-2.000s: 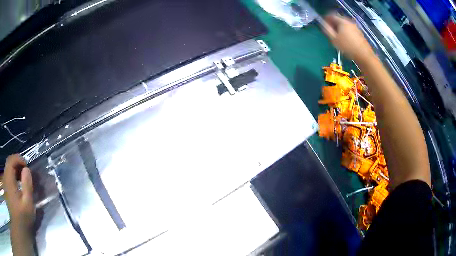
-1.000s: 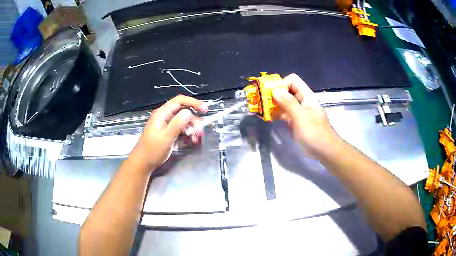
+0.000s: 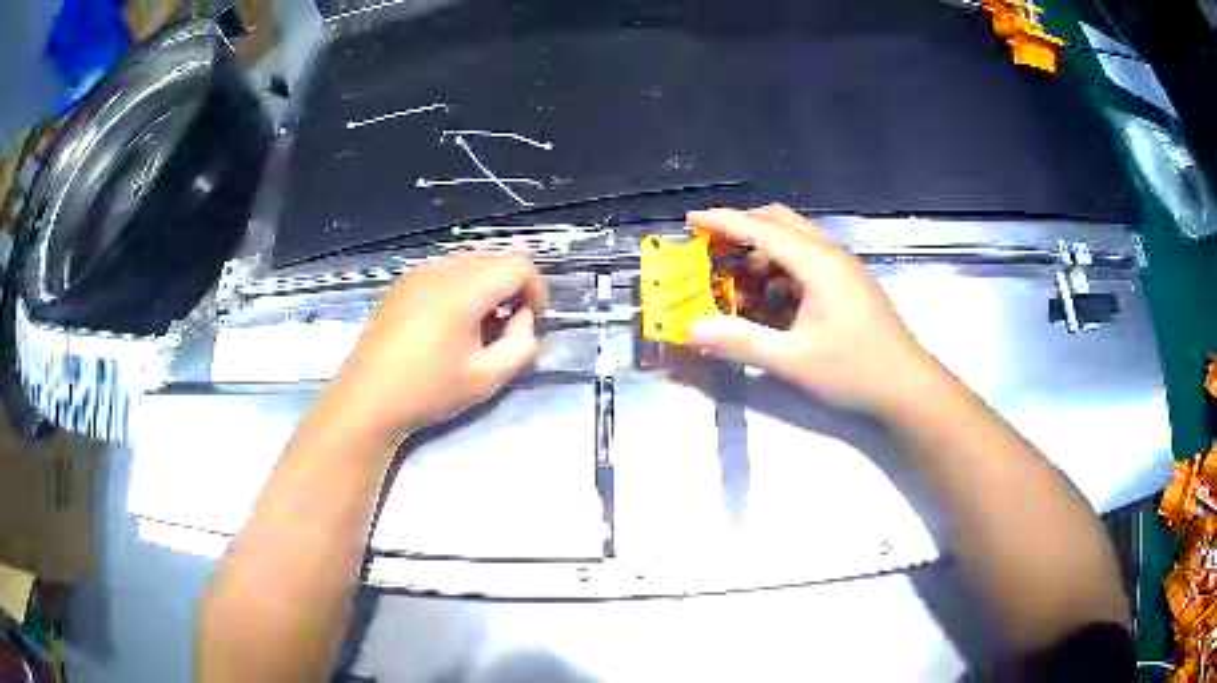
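My right hand (image 3: 787, 287) holds an orange unit (image 3: 677, 290) between thumb and fingers, its square flange with corner holes facing me. A white lead (image 3: 581, 318) runs left from the unit towards my left hand (image 3: 467, 327). My left thumb and fingers are pinched together at the lead's left end; the very tip is hidden. Both hands are over the rail (image 3: 934, 250) at the back of the metal work plate (image 3: 828, 480).
Loose white wires (image 3: 487, 167) lie on the black mat (image 3: 694, 107). A round black tub (image 3: 147, 200) stands at the left. Orange units (image 3: 1194, 587) are heaped at the right edge. Other orange units (image 3: 1028, 40) sit at the mat's far right. A small bracket (image 3: 1072, 283) is at the rail's right.
Since one second ago the orange unit has turned so its flange faces me and it sits slightly lower. The lead is now nearly level. The view has shifted slightly. Earlier, my right hand was empty-looking near the bag.
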